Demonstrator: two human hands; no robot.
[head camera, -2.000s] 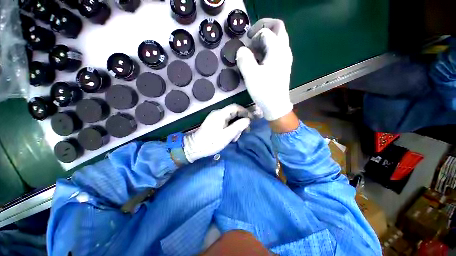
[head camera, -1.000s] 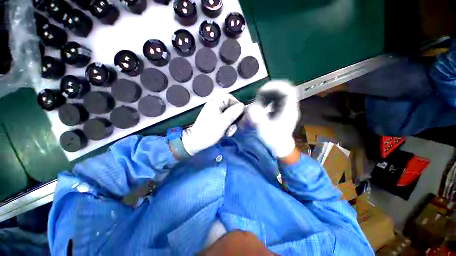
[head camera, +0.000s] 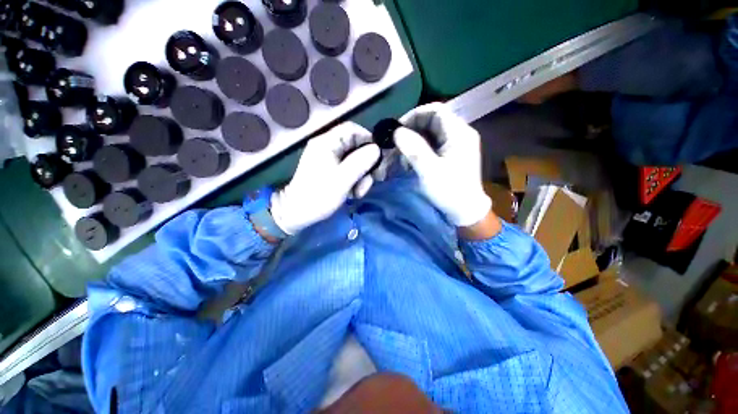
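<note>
My right hand (head camera: 443, 162), in a white glove, holds a small black round piece (head camera: 386, 133) between its fingertips, in front of my chest. My left hand (head camera: 328, 178), also gloved, is just left of it with fingers curled; something dark shows between its thumb and fingers, mostly hidden. The white foam tray (head camera: 279, 149) lies beyond my hands. Its near rows hold parts with matte dark-grey tops (head camera: 245, 132). Rows behind them hold glossy black lens-like cylinders (head camera: 192, 54) with paired white reflections.
The tray lies on a green bench surface (head camera: 518, 48) with a metal edge rail (head camera: 558, 63). Cardboard boxes (head camera: 619, 311) and a red-and-black item (head camera: 692, 226) are on the floor at right. Blue clothing of another person (head camera: 672, 133) shows at upper right.
My right hand has come from the tray's right end to beside my left hand, with a black piece now visible in its fingers. The view has shifted, so the tray appears further left.
</note>
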